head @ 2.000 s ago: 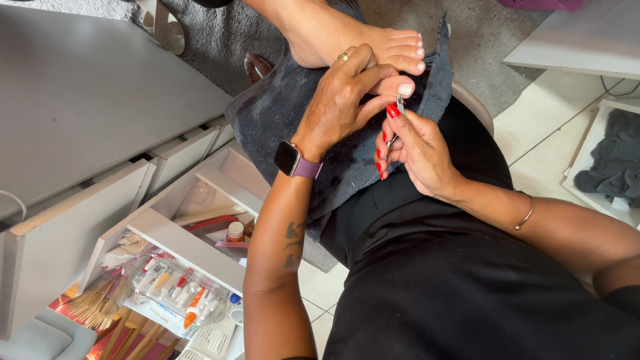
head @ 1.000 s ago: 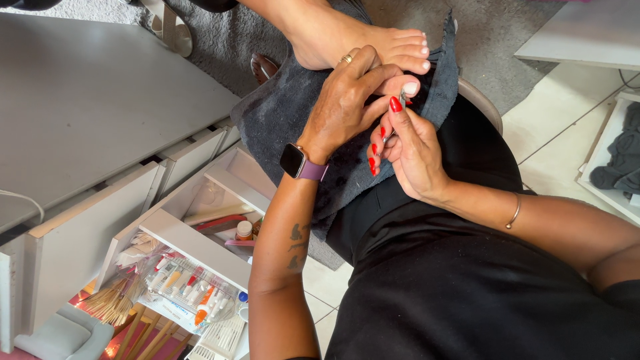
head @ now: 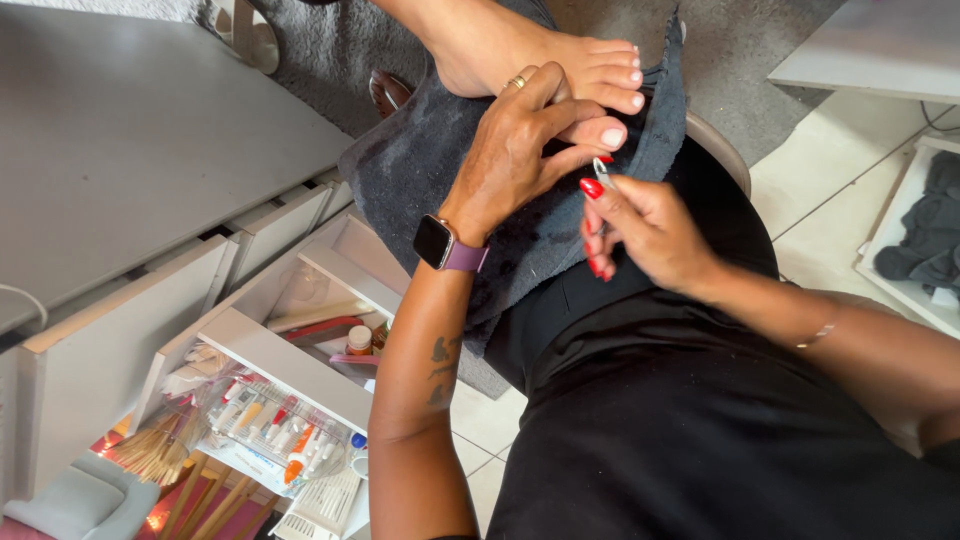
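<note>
A person's bare foot [head: 517, 52] with white-painted toenails rests on a dark grey towel [head: 517, 240] over my lap. My left hand [head: 521, 139], wearing a ring and a smartwatch, grips the big toe [head: 598, 133], thumb below it and fingers above. Metal cuticle nippers [head: 601, 169] are held in my right hand [head: 641, 229], their jaws just below the big toe's tip, close to my left thumb. Most of the nippers' handles are hidden by my fingers, and this hand is slightly blurred.
At lower left, an open drawer [head: 281, 364] holds nail files, a small bottle, pens or tubes and wooden sticks. A grey tabletop [head: 135, 142] lies at left. Another white surface [head: 885, 56] is at upper right, above a white bin [head: 889, 217] of dark cloths.
My right hand has drawn the nippers slightly down and away from the big toenail, where they were before. My left hand still holds the toe.
</note>
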